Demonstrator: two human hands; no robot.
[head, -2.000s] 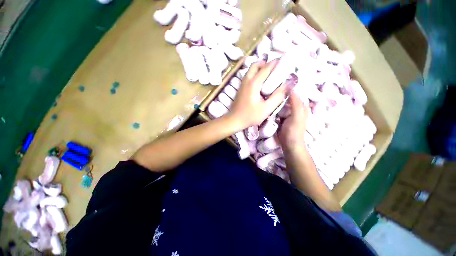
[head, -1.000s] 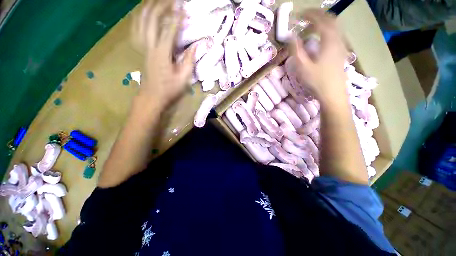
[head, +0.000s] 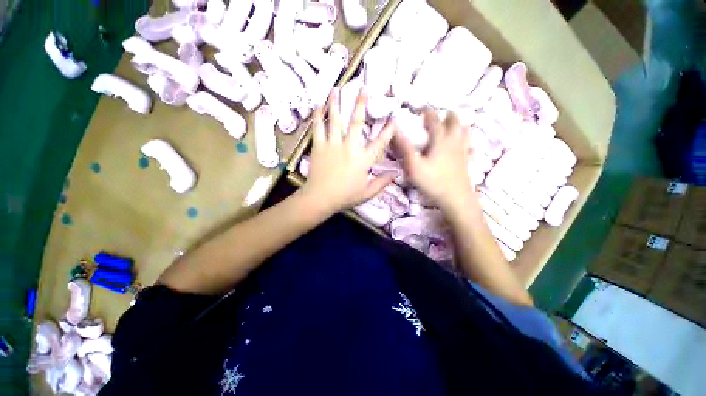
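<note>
A large open brown carton (head: 580, 182) holds many pale pink-white curved housing shells (head: 507, 166), some lying in neat rows. My left hand (head: 341, 158) is over the carton's near left part, palm down, fingers spread on the shells. My right hand (head: 441, 158) is just right of it, fingers spread over the shells, thumb towards my left hand. The shells under both palms are hidden, and I cannot tell whether either hand grips one. A loose pile of shells (head: 224, 58) lies on the bench (head: 224, 174) left of the carton.
Blue battery cells (head: 113, 272) with wires lie at the bench's left, above a smaller shell heap (head: 73, 356). Single shells (head: 169, 166) lie apart on the bench. The green conveyor belt (head: 35, 147) runs along the left, with one unit (head: 64, 56) on it. Closed cartons (head: 654, 240) stand at right.
My left hand has moved from the bench pile to the carton. My right hand has come lower and nearer to it. Shells on the bench are spread wider to the left.
</note>
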